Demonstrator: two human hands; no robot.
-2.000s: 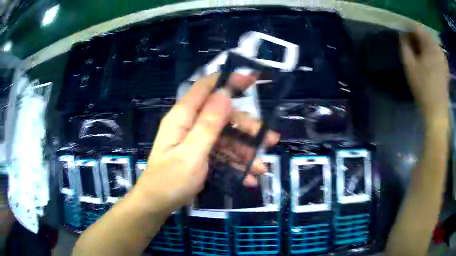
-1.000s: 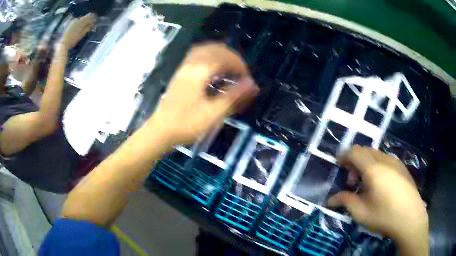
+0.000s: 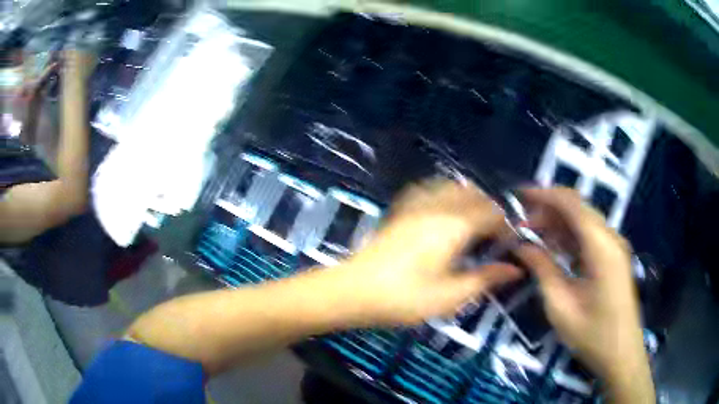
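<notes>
Phone front housings [image 3: 339, 229] stand in a row on the glossy black tray [image 3: 394, 87], with white borders above blue key grids. My left hand [image 3: 426, 252] reaches across the row from the left. My right hand [image 3: 591, 276] is beside it, fingertips close together over the right part of the row. A small whitish and dark piece [image 3: 522, 225] shows between the hands; blur hides which fingers hold it. The white release liner with dark rectangles [image 3: 599, 162] lies on the tray behind my right hand.
A bright white waste liner pile [image 3: 158, 158] is at the left. Another person's arm [image 3: 71, 134] is at the far left. A pale edge rail [image 3: 504, 39] and green surface [image 3: 631, 39] curve along the back and right.
My left hand has moved right and down to meet my right hand. The liner sheet, earlier over the housings by my right hand, now shows farther back on the tray.
</notes>
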